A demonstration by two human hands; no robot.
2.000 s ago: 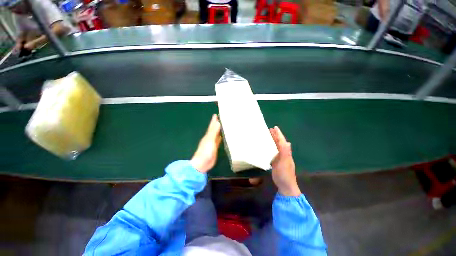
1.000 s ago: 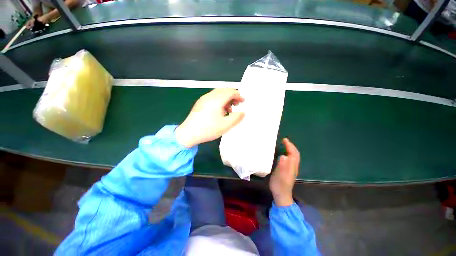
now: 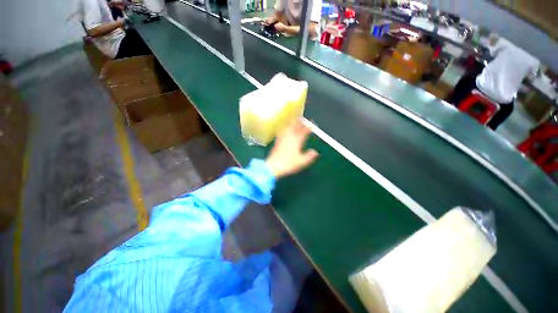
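Note:
The large bagged pack, a yellow block in shiny film, stands on the green conveyor belt. My left hand reaches to its near right side, fingers spread and fingertips at the film; I cannot tell how firmly they touch. The small bagged pack, a pale oblong block with loose clear film at its far end, lies at the lower right, partly over the white rail and cut by the picture's edge. My right hand is not in view.
Open cardboard boxes stand on the floor beside the belt at the left. A person sits at the far left, another works across the belt, and a third is at the upper right by a red stool.
The view has swung left. My left hand has left the small pack and reached out to the large pack. My right hand has gone out of view.

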